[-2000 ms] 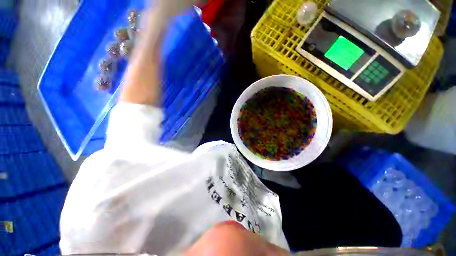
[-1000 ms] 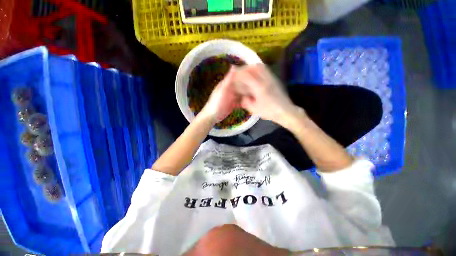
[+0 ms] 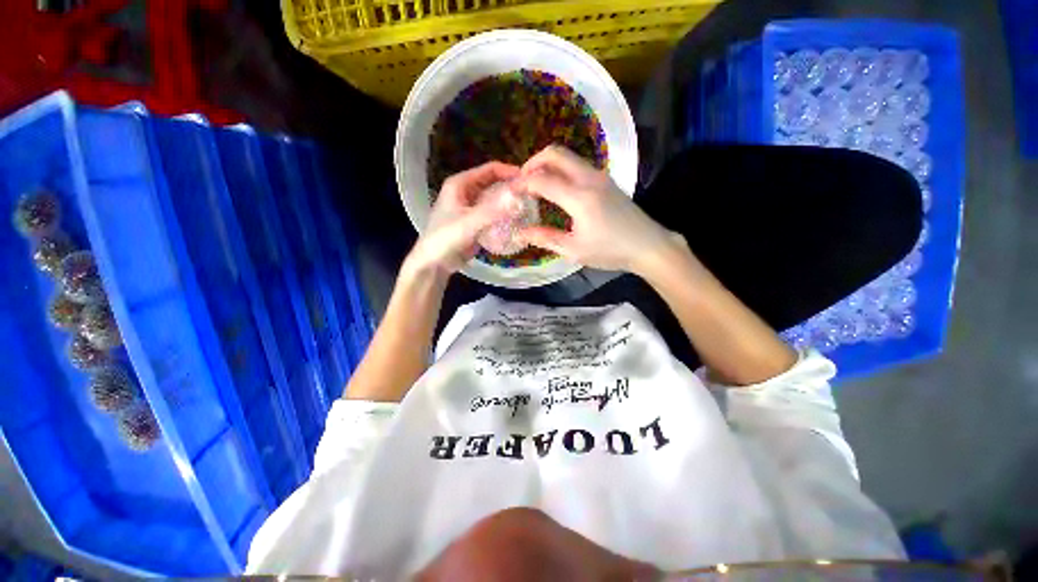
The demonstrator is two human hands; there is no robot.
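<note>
A clear, whitish hollow ball [image 3: 509, 221] is held between my two hands over the white bucket [image 3: 414, 127]. My left hand [image 3: 466, 213] and my right hand [image 3: 588, 214] are in question of side only by the picture: the first grips the ball from the left, the other from the right, fingertips close together at its top. Multicoloured beads [image 3: 518, 111] fill the bucket below them. Fingers hide part of the ball, and I cannot tell if beads are inside it.
A blue bin [image 3: 954, 227] of clear balls [image 3: 848, 97] stands at the right. A blue bin [image 3: 148, 330] with several speckled balls [image 3: 97, 324] stands at the left, beside more blue bin edges. A yellow crate [image 3: 376, 46] is ahead. Red openwork plastic [image 3: 137, 57] lies upper left.
The view has moved down from the scale to the bucket. Both hands remain together over the bucket, and the ball now shows between them.
</note>
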